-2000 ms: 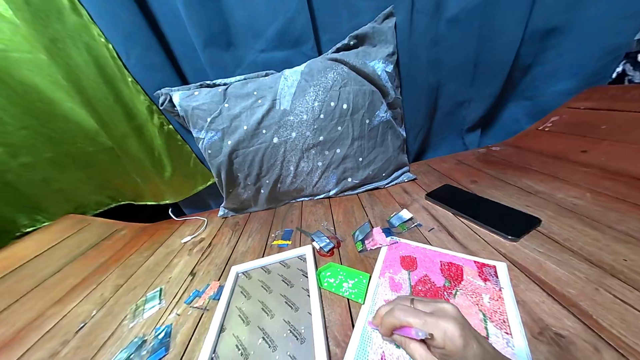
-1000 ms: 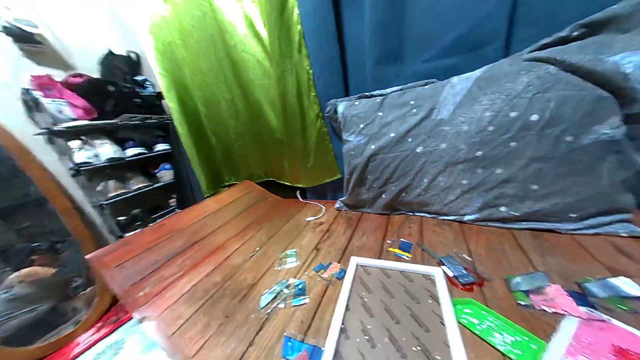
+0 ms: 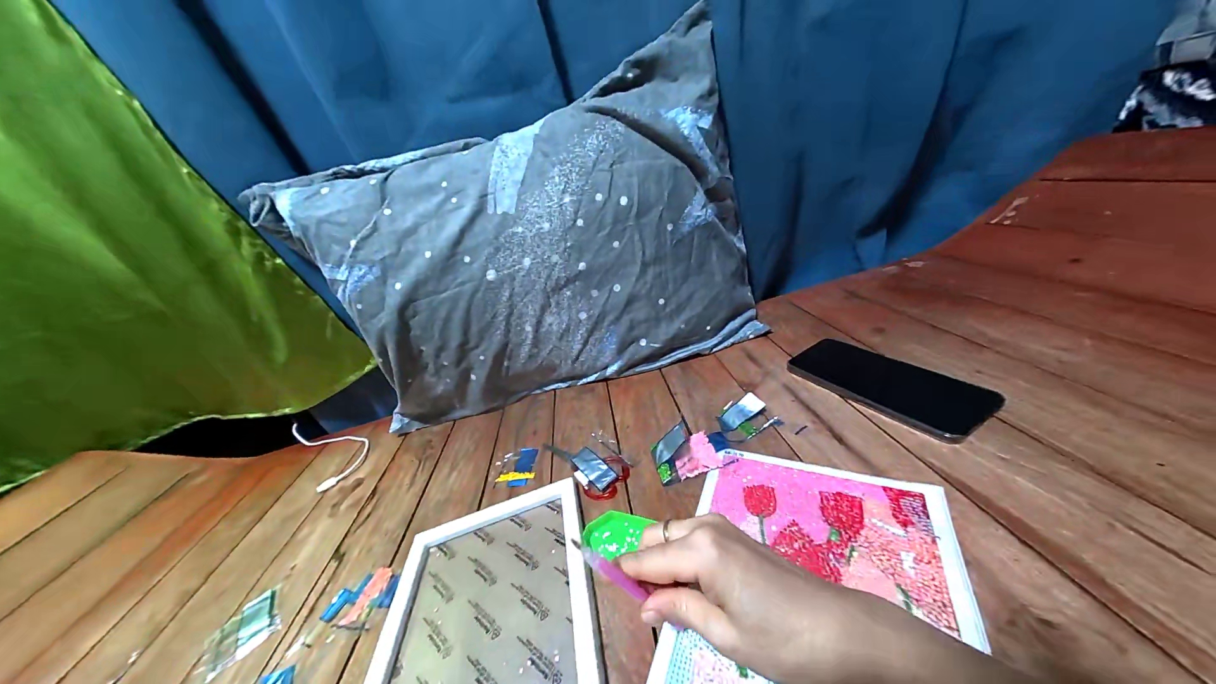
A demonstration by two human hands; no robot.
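My right hand (image 3: pixel 708 584), with a ring on one finger, pinches a pink diamond-painting pen (image 3: pixel 619 576). The pen's tip is over the near left part of a green plastic bead tray (image 3: pixel 616 532) that holds small pale beads. Below and right of the hand lies a diamond painting of red tulips on pink (image 3: pixel 760 475), partly hidden by the hand and forearm; a patch at its lower left shows a bare printed pattern. To the left is a white frame (image 3: pixel 408 579) with a grey, printed panel. My left hand is not in view.
Small bead packets (image 3: pixel 594 467) lie behind the tray, and more packets (image 3: pixel 252 622) at the lower left. A black smartphone (image 3: pixel 895 388) rests on the planks at right. A grey pillow (image 3: pixel 532 256) leans against a blue curtain. A white cord (image 3: pixel 347 461) lies near the green curtain.
Two seconds ago my right hand was over the painting; now it is at the green tray with the pen. The view swung left and came back between.
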